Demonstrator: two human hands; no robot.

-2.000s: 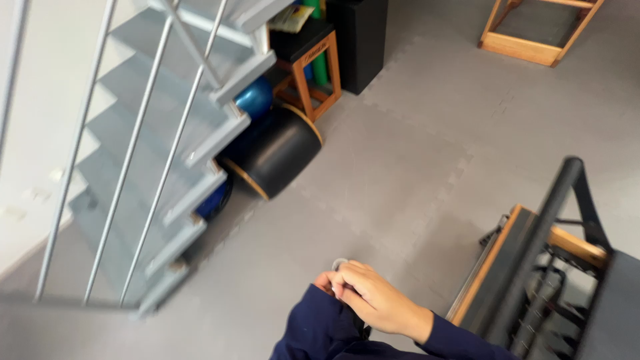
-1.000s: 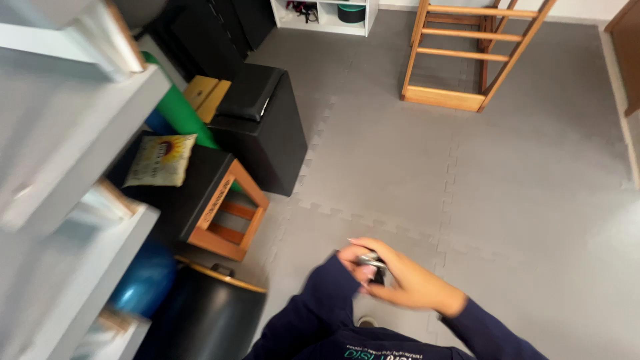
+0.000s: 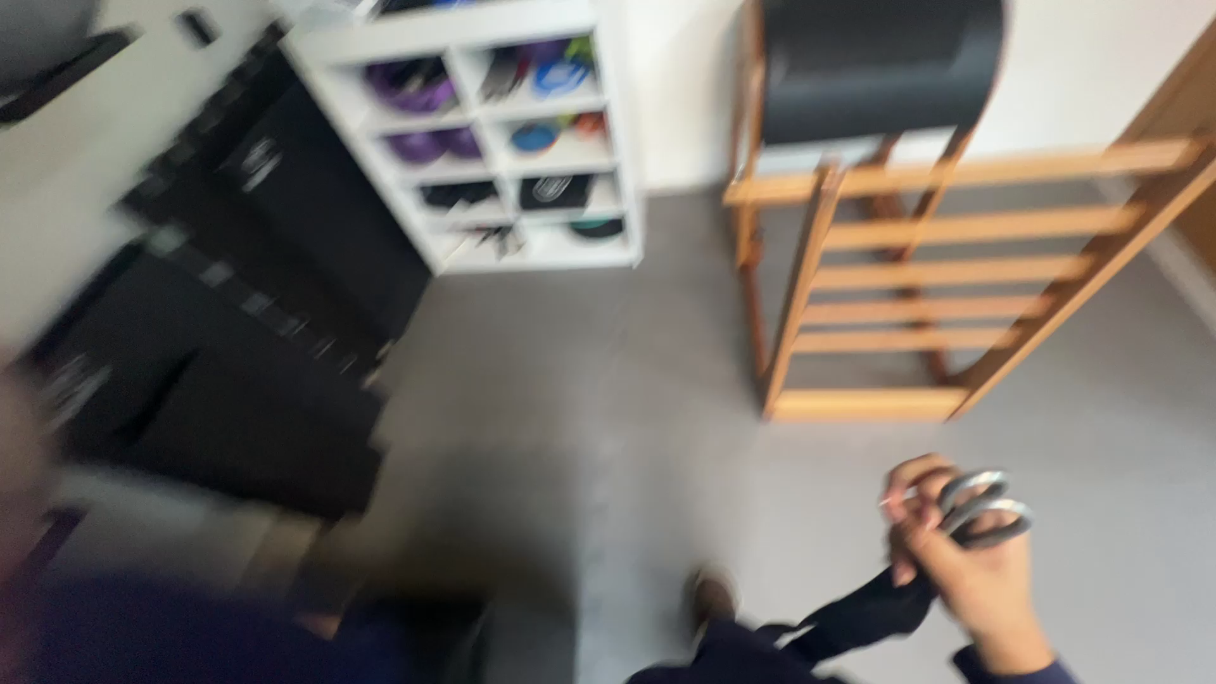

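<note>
My right hand (image 3: 978, 570) is at the lower right, its fingers closed around two silver-grey metal loops (image 3: 988, 518); blur hides whether they are rings or scissor handles. A dark, narrow cloth or strap (image 3: 864, 617) runs from below this hand towards the lower left. At the bottom left lies a large, blurred navy shape (image 3: 190, 617), which looks like a sleeve, with a small skin-toned patch (image 3: 321, 623) beside it. My left hand cannot be made out clearly there.
A wooden ladder-like frame (image 3: 864, 404) and a black padded barrel (image 3: 883, 71) stand beyond my right hand. White cube shelving (image 3: 622, 190) holds exercise items. Black padded boxes or panels (image 3: 247, 399) stand at left. A dark shoe (image 3: 712, 598) shows on the grey floor (image 3: 532, 380).
The view has swung towards the shelving and wooden frame. Both hands were together in front of the body; now my right hand holds the metal loops at the lower right.
</note>
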